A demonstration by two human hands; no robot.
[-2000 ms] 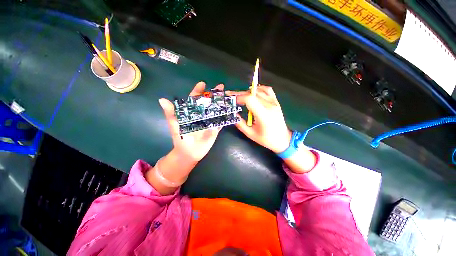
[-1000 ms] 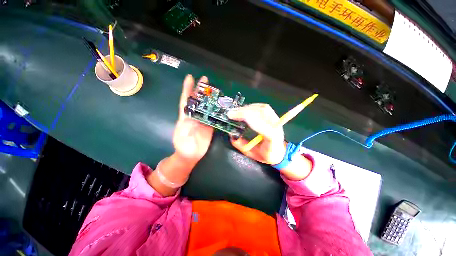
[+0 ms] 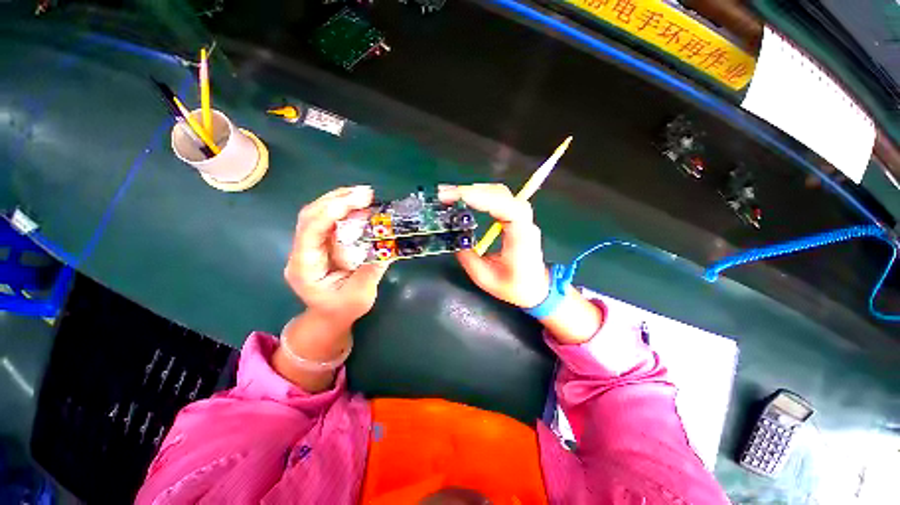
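Note:
Two stacked circuit boards (image 3: 422, 229) are held level between both hands, their connector edge facing me, with orange-red jacks at the left and black jacks at the right. My left hand (image 3: 326, 258) grips their left end, thumb below and fingers above. My right hand (image 3: 508, 247) grips their right end and also holds a yellow pencil-like marker (image 3: 540, 178), which slants up to the right between the fingers. A blue wrist strap (image 3: 555, 292) is on my right wrist, a pale bangle on the left.
A pen cup (image 3: 233, 158) and small orange-tipped bottle (image 3: 323, 120) stand at left. Other boards (image 3: 350, 39) (image 3: 683, 148) lie on the dark strip. A coiled blue cord (image 3: 789, 245) runs right. White paper (image 3: 706, 360) lies under my right forearm; a calculator (image 3: 777, 434) lies beyond.
The boards have been turned so the orange-red and black jacks now face me. My left fingers have closed around the left end. The marker has swung to a steeper slant.

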